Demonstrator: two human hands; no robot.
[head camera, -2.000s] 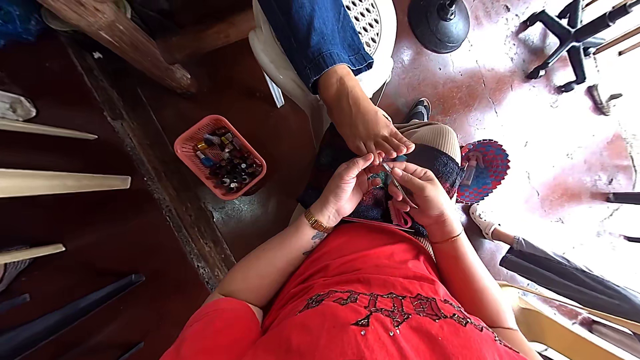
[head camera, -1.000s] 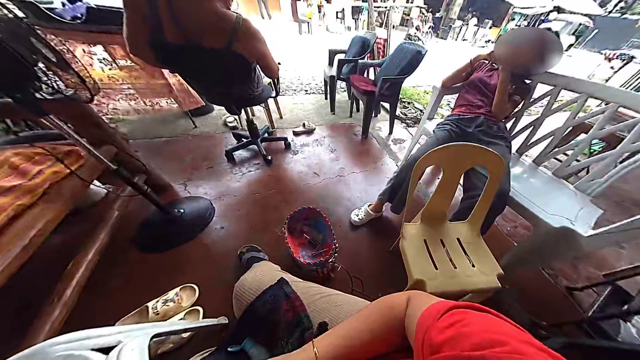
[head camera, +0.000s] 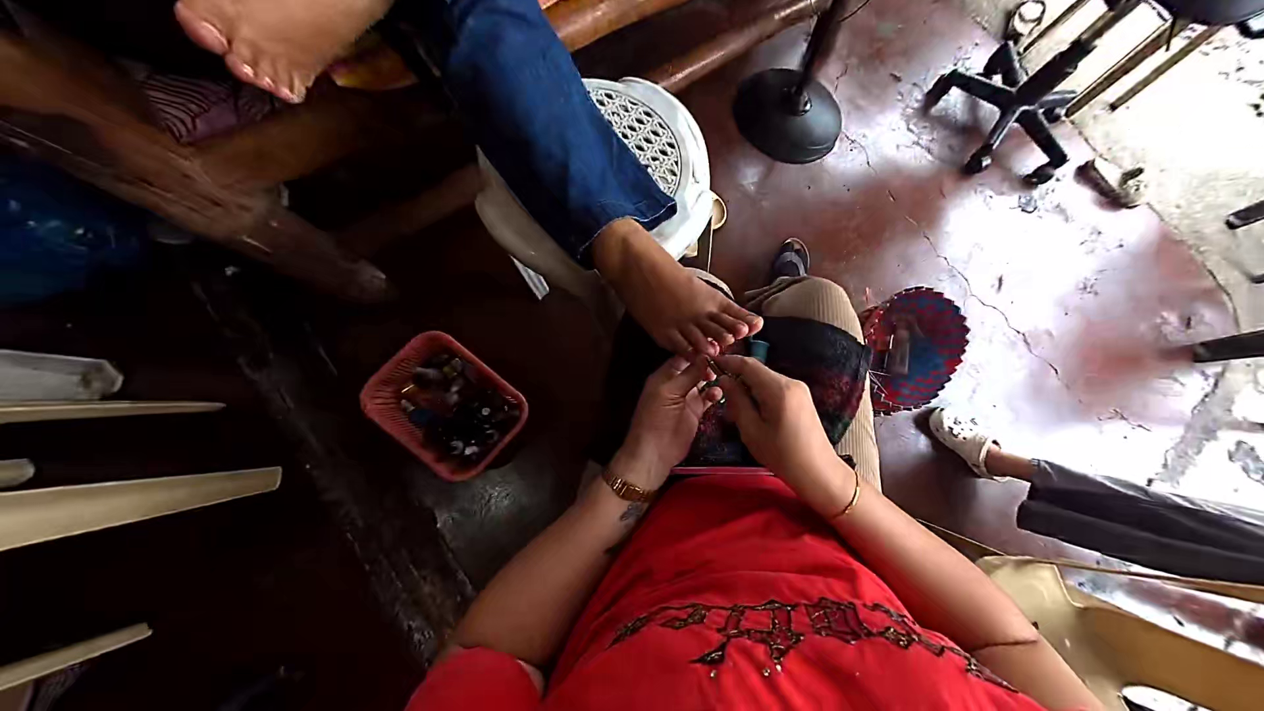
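Another person's bare foot, below a blue jeans leg, rests over my lap with its toes toward me. At those toes my left hand, with a watch or bracelet at the wrist, has its thumb and fingers near the small toes; whether it grips one is not clear. My right hand holds a small metal tool, probably a nipper, its tip at the small toes and mostly hidden by my fingers. A dark cloth covers my lap under the foot.
A pink plastic basket of small bottles stands at left on the floor. A woven red and blue basket stands right of my knee. A white stool, a round black stand base, a person's clog and a beige chair surround me.
The view swung up to a seated person and chairs one second ago, then back down to my lap. My hands are at the toes, as two seconds ago.
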